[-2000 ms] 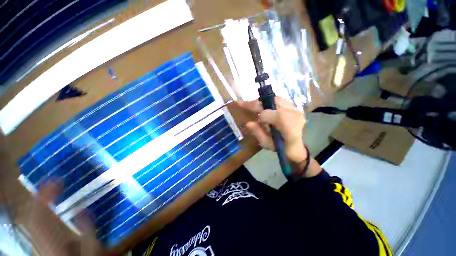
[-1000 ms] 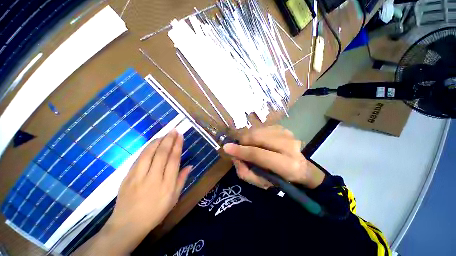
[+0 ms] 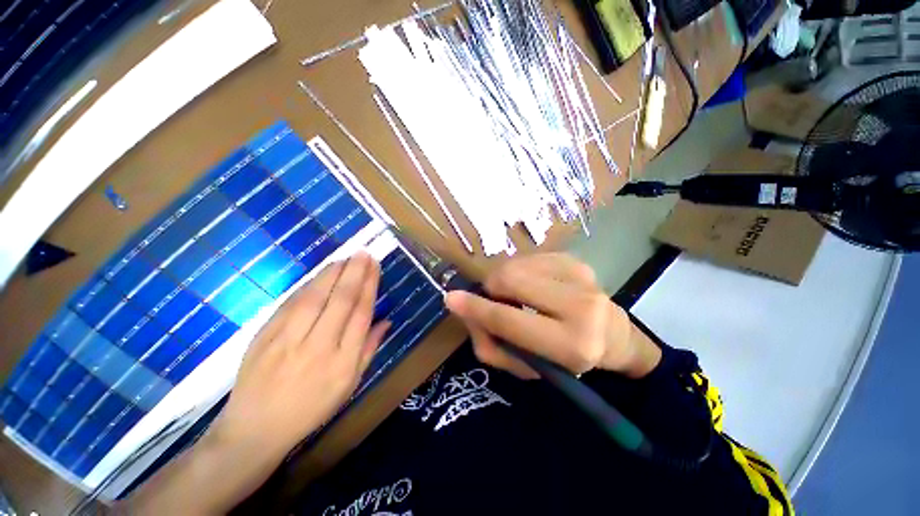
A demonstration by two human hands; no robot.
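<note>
A blue solar cell panel [image 3: 182, 272] with silver lines lies on the brown bench. A white insulating strip [image 3: 192, 388] runs along its middle, and a narrow strip [image 3: 348, 186] lies on its right end. My left hand [image 3: 308, 348] lies flat on the panel and middle strip, fingers together near the right end. My right hand [image 3: 555, 317] holds the soldering iron [image 3: 580, 393] like a pen. Its green rear end points down right, and its metal front is at the panel's right end. I cannot tell whether the tip touches.
Loose white and silver strips [image 3: 474, 121] are piled beyond my right hand. A long white bar [image 3: 131, 101] and dark cell fragment [image 3: 45, 257] lie beyond the panel. A pale stick [image 3: 655, 111], yellow-patched black box [image 3: 617, 30] and fan [image 3: 857, 171] are at right.
From two seconds ago, my left hand has moved right onto the panel, and the raised iron has come down to its right end. Over the last second, the iron's front has shifted slightly.
</note>
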